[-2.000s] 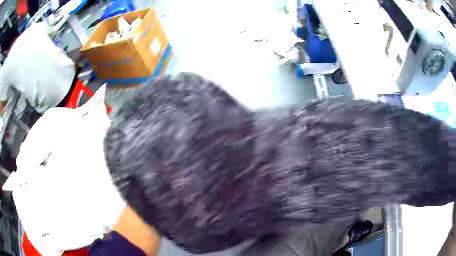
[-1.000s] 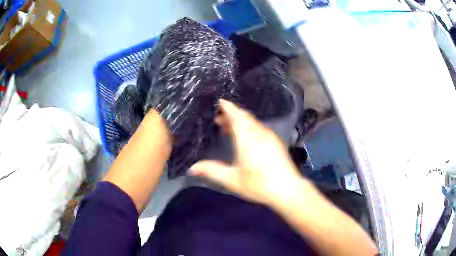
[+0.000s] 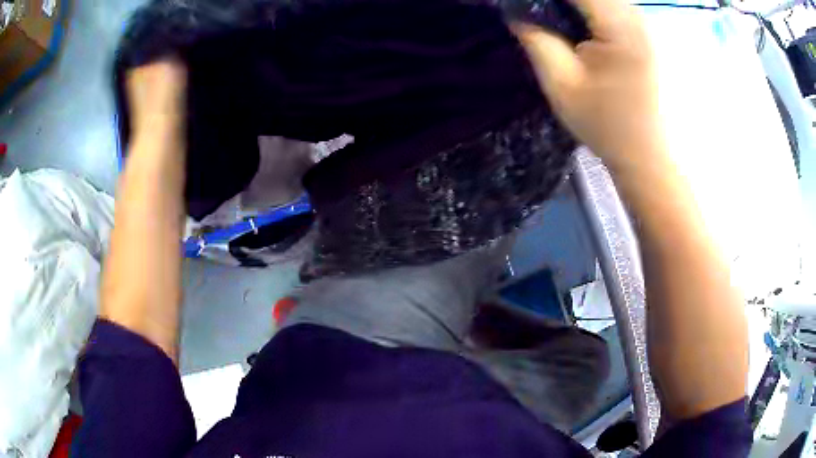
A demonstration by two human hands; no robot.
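Observation:
A dark garment is spread between my raised hands across the top of the view. Its smooth dark lining [image 3: 358, 72] faces me, and the black outer fabric with white flecks [image 3: 429, 201] hangs below on the right. My right hand [image 3: 604, 76] grips the garment's right side, thumb on the lining. My left hand [image 3: 157, 94] is at the garment's left part; its fingers are blurred and hidden in the dark cloth, so its hold cannot be made out.
A white sewing table [image 3: 716, 161] with a ruler strip along its edge stands on the right. The blue crate's rim [image 3: 255, 219] shows below the garment. A large white cloth bundle [image 3: 45, 268] is at the left, and a cardboard box [image 3: 27, 40] is at the upper left.
The garment has gone from a bunched heap over the blue crate to being lifted and spread wide. My hands have moved apart and up, and my right hand, open before, has taken hold of it.

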